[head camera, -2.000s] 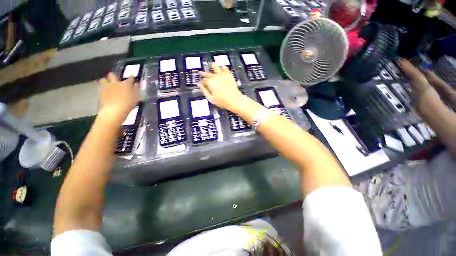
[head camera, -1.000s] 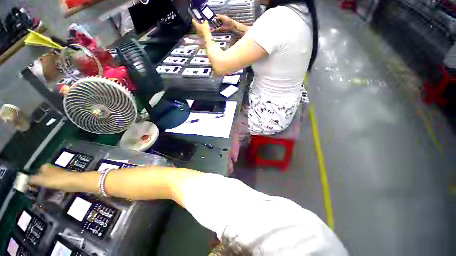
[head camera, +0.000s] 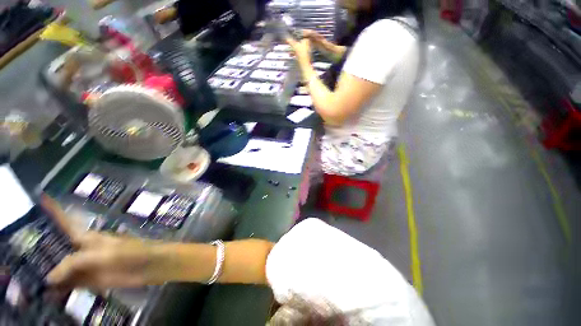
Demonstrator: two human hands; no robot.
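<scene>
A feature phone with a white screen and dark keys is large, blurred and cut off at the left edge, above the tray. My right hand, blurred, has its fingers around the lower right side of this phone and appears to grip it. Several more feature phones lie face up in the clear blister tray, screens white. One phone lies partly below my right hand. My left hand is not in view.
A fan stands behind the tray, beside a round white base. A dark cap-like heap and a paper sheet lie to its right. A person in white works at another tray stack. A red stool stands on the floor.
My right hand has come back from the tray's far left side toward me, and a large, raised phone now shows by it. The view has shifted slightly. The other person's hands have lowered.
</scene>
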